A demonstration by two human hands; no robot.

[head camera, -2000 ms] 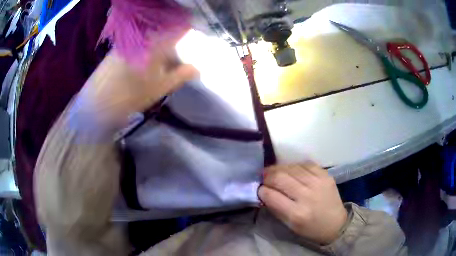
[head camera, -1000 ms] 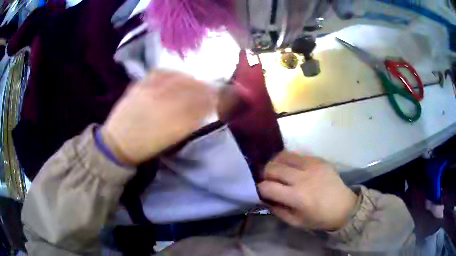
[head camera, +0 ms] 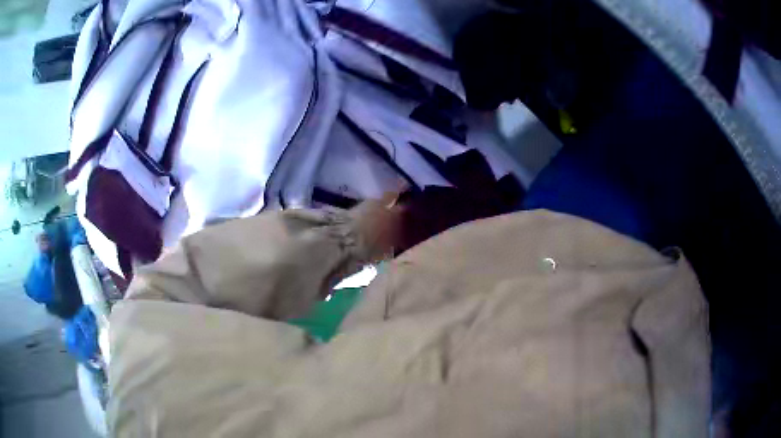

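Pale lilac-white garment panels point(head camera: 248, 111) with dark maroon bands lie heaped across the upper left and middle. A maroon panel point(head camera: 454, 205) lies at the heap's lower right. My left hand point(head camera: 383, 224) is small, blurred and partly covered at the end of a tan sleeve. It touches the heap beside the maroon panel; its fingers and any grip are unclear. My right hand is not visible. Tan clothing fills the lower part of the view.
A pale curved table edge point(head camera: 694, 81) crosses the upper right, with dark and blue cloth point(head camera: 591, 184) beside it. Blue objects point(head camera: 81, 334) stand at the far left. A green patch point(head camera: 330, 315) shows between folds of the tan clothing.
The view has swung away from the machine, scissors and pink tassel to a garment heap. My left hand has left the sewing area; my right hand has gone out of sight.
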